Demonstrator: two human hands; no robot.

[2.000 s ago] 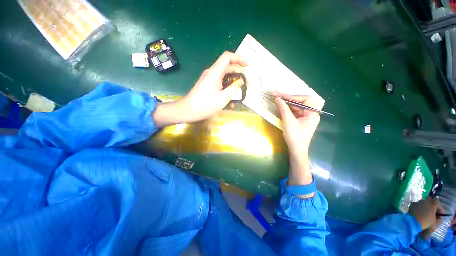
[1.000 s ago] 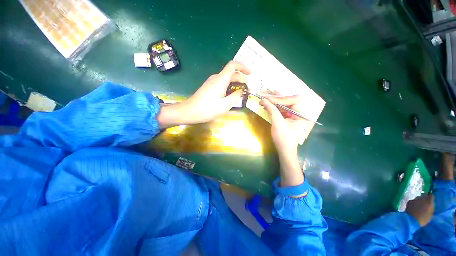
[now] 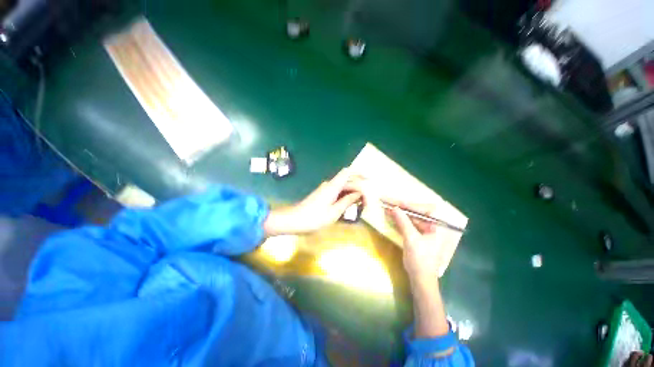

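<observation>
My left hand [image 3: 315, 210] holds a small black device housing [image 3: 351, 211] with a white part showing, at the left edge of the white sheet. My right hand [image 3: 424, 244] holds thin tweezers [image 3: 437, 220] pen-like over the white sheet [image 3: 405, 188]. The tweezer tip points left towards the housing; whether it touches or holds anything is too blurred to tell. An open black unit [image 3: 280, 163] with a white square module [image 3: 258, 165] beside it lies up and left of my hands.
A shiny amber film [image 3: 330, 261] lies before me. The bagged striped sheet stack [image 3: 168, 93] is upper left. Small black units [image 3: 354, 48] lie at the far side and right. A lone white part [image 3: 536, 261] and a green-rimmed tray [image 3: 618, 337] with a person's fingers are at right.
The view has shifted, so the bench things appear lower and more of the far side shows. The tweezer tip was at the housing's inner details a second ago. The left hand still holds the housing.
</observation>
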